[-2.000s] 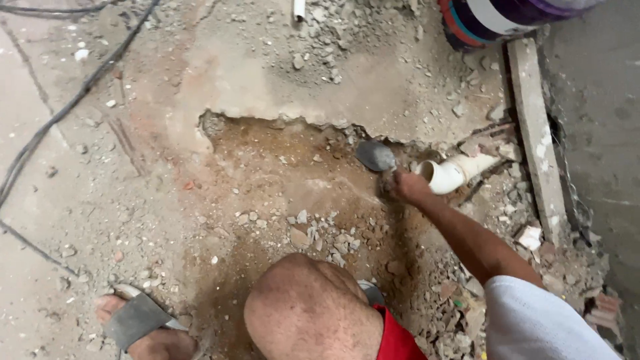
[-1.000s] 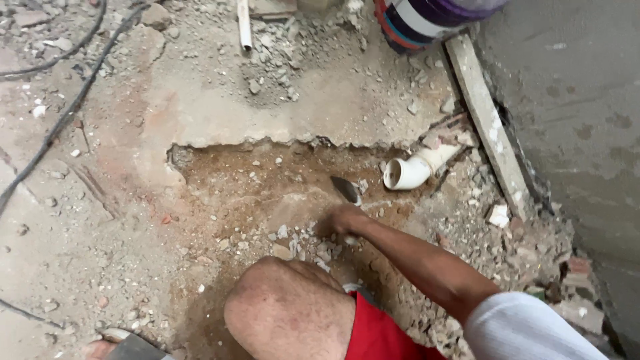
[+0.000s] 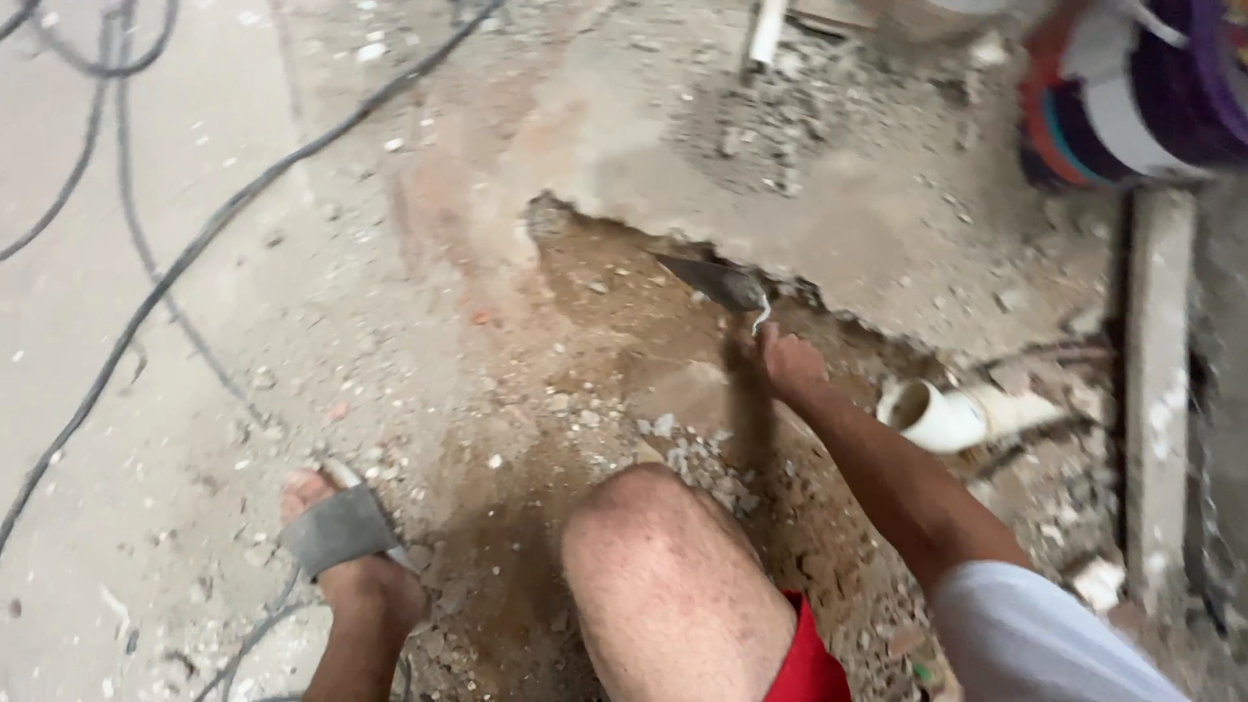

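My right hand (image 3: 792, 363) is closed around the handle of a pointed trowel (image 3: 717, 282), whose metal blade points to the upper left. The blade lies over the broken edge of a shallow dug-out hollow (image 3: 614, 307) in the concrete floor, with brown soil in it. A white plastic pipe elbow (image 3: 936, 414), its mouth uncovered, sits at the hollow's right end, to the right of my forearm. My left hand is out of the frame.
Dark cables (image 3: 210, 229) cross the floor at left. A striped bucket (image 3: 1121, 97) stands at upper right, above a long narrow beam (image 3: 1158, 390) along the wall. Rubble (image 3: 702, 458) lies by my knee. A piece of white pipe (image 3: 768, 34) is at the top.
The trowel and my right hand have moved from near my knee, by the pipe elbow, up to the hollow's far broken edge. The view has shifted and turned.
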